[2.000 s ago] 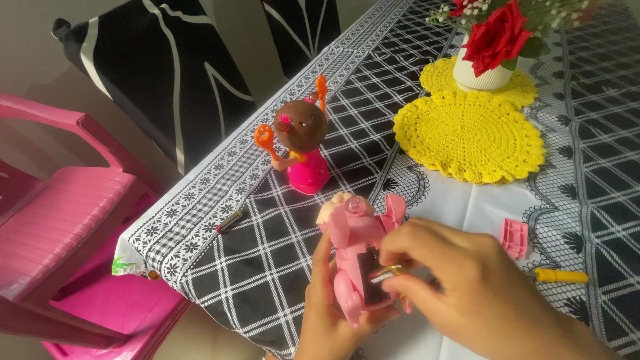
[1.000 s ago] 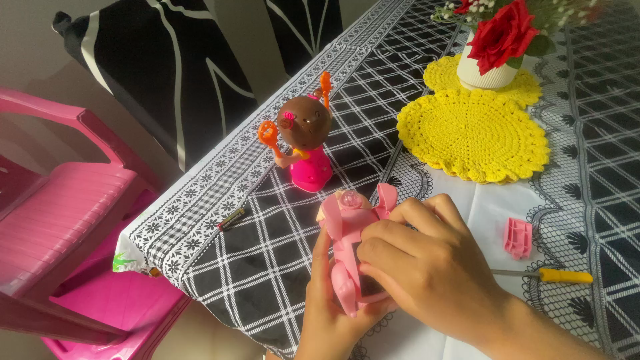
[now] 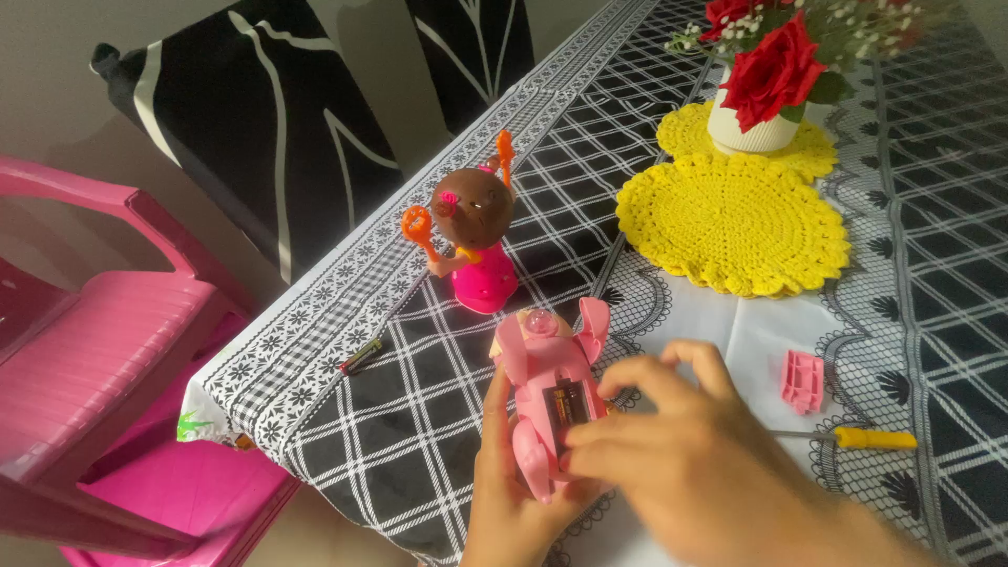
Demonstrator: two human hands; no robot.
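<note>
My left hand [image 3: 512, 504] holds a pink plastic toy animal [image 3: 543, 358] from below, its battery compartment facing up. Inside the compartment lies a battery [image 3: 568, 405]. The fingers of my right hand [image 3: 677, 441] rest at the compartment's lower right edge; whether they pinch anything is hidden. On the cloth at the right sit a pink battery cover [image 3: 803, 382] and a screwdriver with a yellow handle [image 3: 874, 439], its shaft partly behind my right hand. A loose battery [image 3: 361, 357] lies near the table's left edge. Beyond the toy stands a doll [image 3: 482, 276] in a pink dress with orange pieces at its hands.
Yellow crocheted mats [image 3: 732, 224] lie at the upper right, with a white vase [image 3: 752, 126] of red flowers on one. A patterned cloth [image 3: 409, 465] covers the table. Pink plastic chairs [image 3: 110, 331] and black-and-white covered chairs [image 3: 252, 118] stand along the left side.
My right fingers have drawn back from over the compartment, where a battery now shows. The toy stays in my left hand.
</note>
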